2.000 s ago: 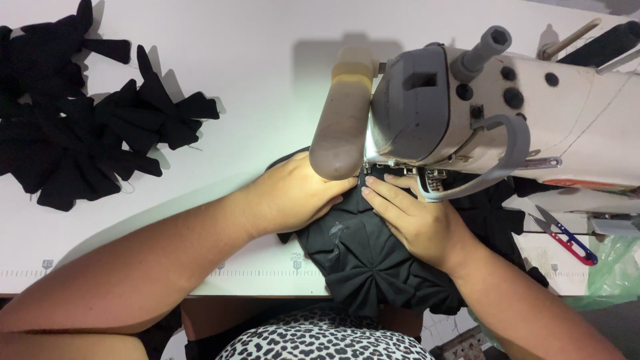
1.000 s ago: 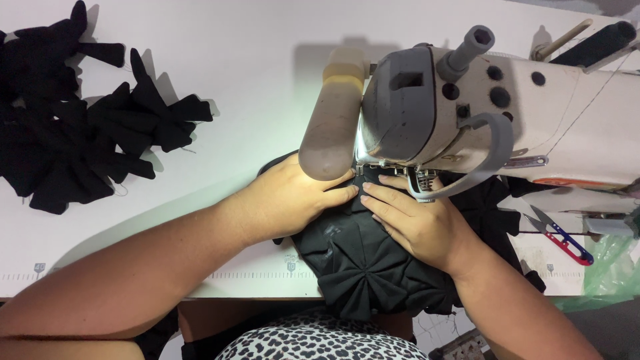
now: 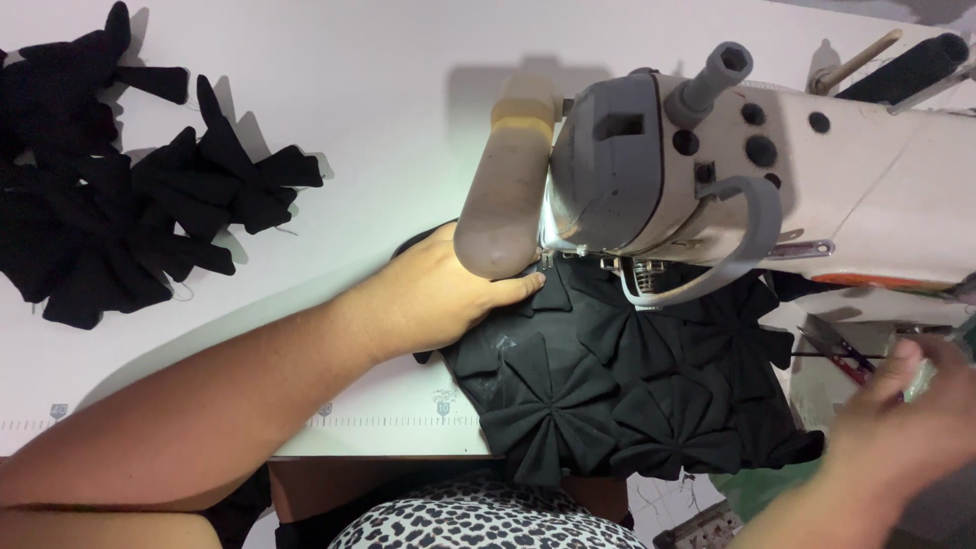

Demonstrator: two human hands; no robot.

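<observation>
My left hand [image 3: 438, 290] lies flat on black fabric with pleated, petal-like pieces [image 3: 553, 404], its thumb beside the presser foot [image 3: 546, 261] of a sewing machine [image 3: 854, 191]. The lamp over the machine's needle area hides part of this hand. At the right, my right hand [image 3: 903, 404] is blurred, off the fabric, near thread snips [image 3: 839, 354] with red and blue handles. Its fingers are bent; whether they hold anything cannot be told. The fabric runs under the machine head and hangs over the table's front edge.
More black petal-shaped fabric pieces [image 3: 99, 221] lie in a heap at the left of the white table [image 3: 366, 69]. A dark thread cone [image 3: 907, 69] stands behind the machine. Green plastic [image 3: 770, 484] is at the lower right. A ruler scale runs along the front edge.
My right hand has left the fabric by the presser foot and moved right, to the thread snips. My left hand has stayed on the fabric.
</observation>
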